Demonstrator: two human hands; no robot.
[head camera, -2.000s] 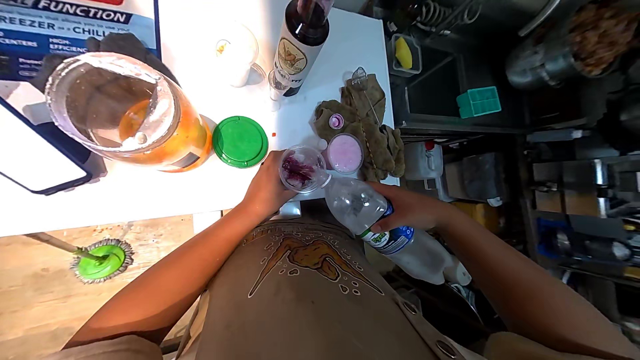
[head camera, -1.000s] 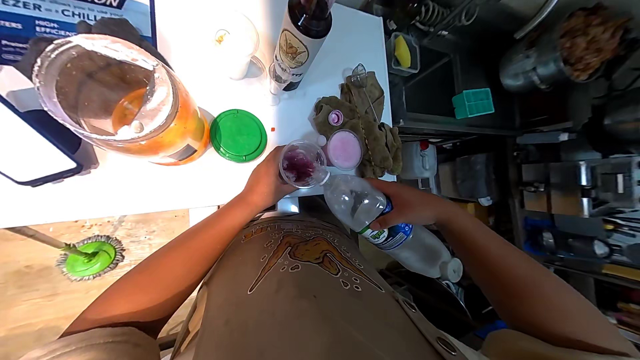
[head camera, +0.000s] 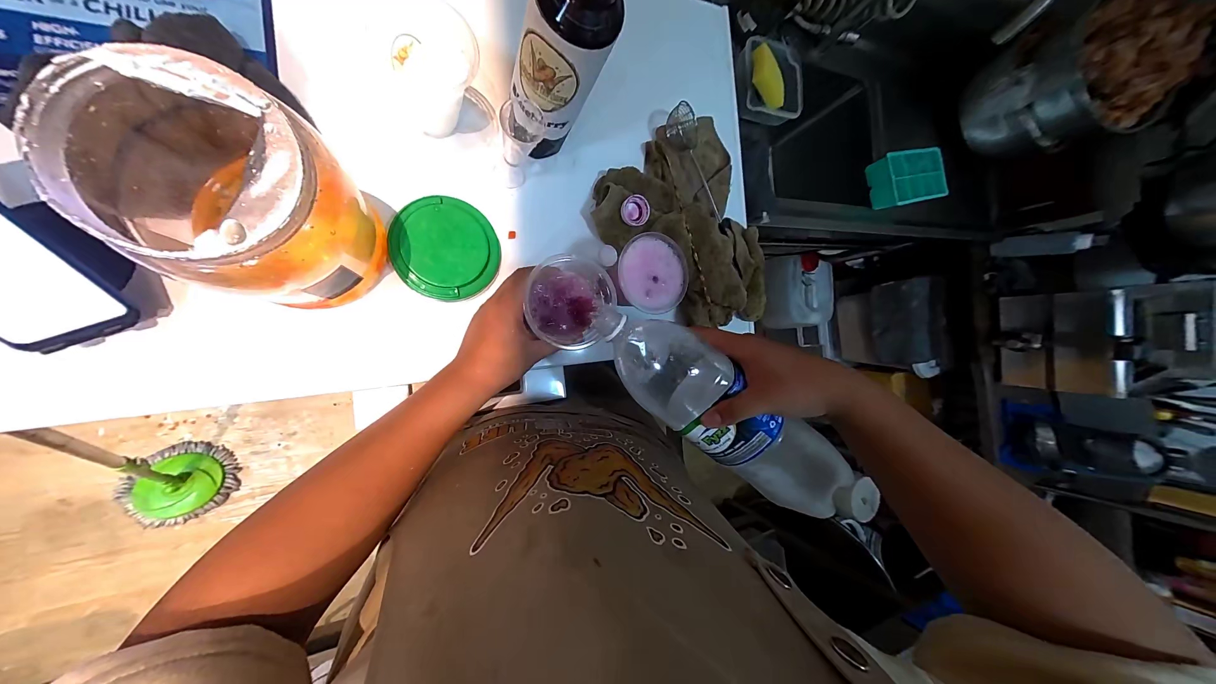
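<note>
My left hand (head camera: 503, 332) is closed around a clear cup (head camera: 570, 302) that holds a purple-red liquid, darker in one spot. In my right hand (head camera: 760, 375) a large clear plastic bottle (head camera: 674, 375) lies tilted, its mouth at the cup's rim. Just beyond the cup, a second cup of pink frothy liquid (head camera: 653, 274) stands beside a crumpled olive cloth (head camera: 708, 266). On the cloth are a small pink-rimmed cap (head camera: 635, 210) and a fine wire strainer (head camera: 682, 126). A dark bottle with a pale label (head camera: 560, 71) stands farther back, a small clear glass (head camera: 521, 133) at its side.
A large jar of orange contents (head camera: 332, 237) and a green lid (head camera: 444, 248) occupy the white table's (head camera: 285, 361) left part. Near them lie a phone or tablet (head camera: 57, 285) and a white container (head camera: 432, 62). A sink (head camera: 826, 142) adjoins on the right; a green mop (head camera: 179, 483) is on the floor.
The liquid in the held cup looks higher and more evenly purple than two seconds ago. Both hands keep nearly the same places on the cup and bottle.
</note>
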